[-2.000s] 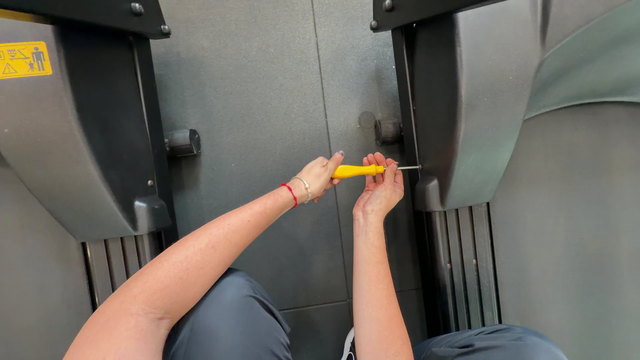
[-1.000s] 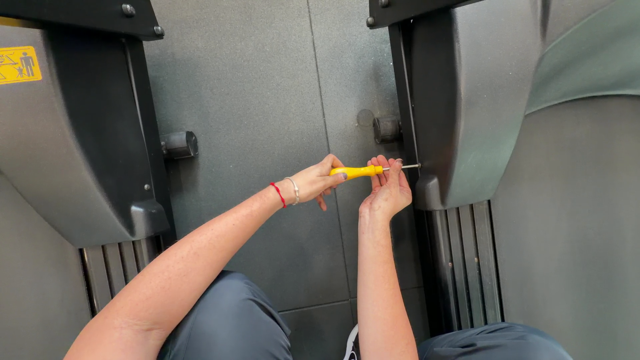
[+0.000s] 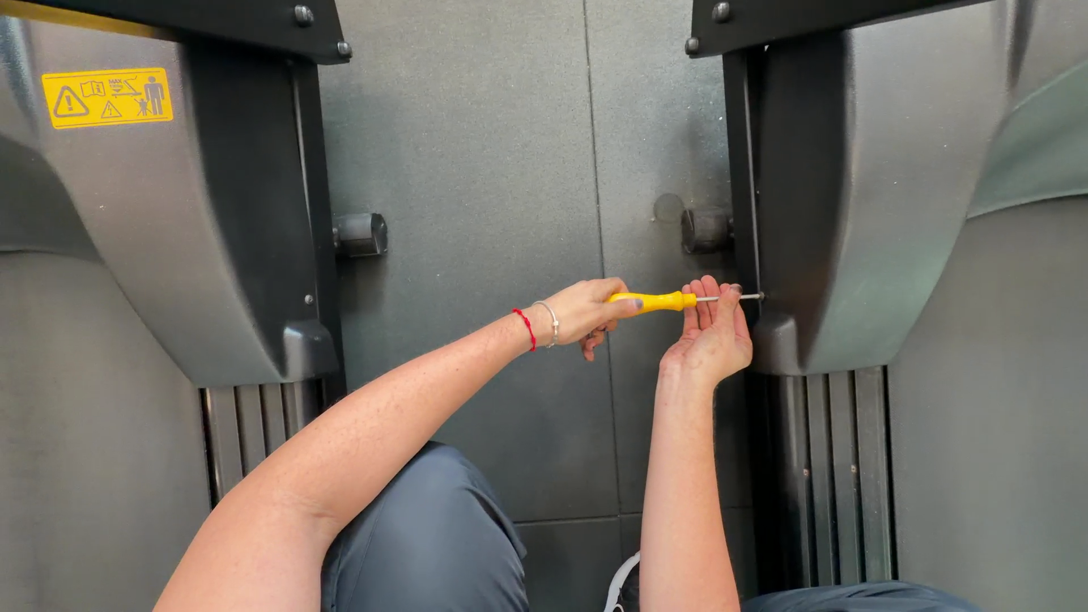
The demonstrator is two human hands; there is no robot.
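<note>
My left hand (image 3: 592,311), with a red cord and a pale bracelet at its wrist, grips the yellow handle of a screwdriver (image 3: 659,302). The tool lies about level, its thin metal shaft running right to a small screw (image 3: 762,296) in the black side of the right treadmill's motor cover (image 3: 901,195). Around the shaft is my right hand (image 3: 712,327), palm up, thumb and fingers against it just short of the screw. The tip's exact seating is too small to tell.
A similar treadmill cover (image 3: 144,195) with a yellow warning sticker (image 3: 108,98) stands at the left. Dark round feet (image 3: 361,235) jut from both machines over the grey tiled floor (image 3: 476,153). My knee (image 3: 425,535) is below my left forearm.
My left hand has shifted its hold on the screwdriver handle and turned slightly. The shaft stays at the screw, with my right hand beside it throughout.
</note>
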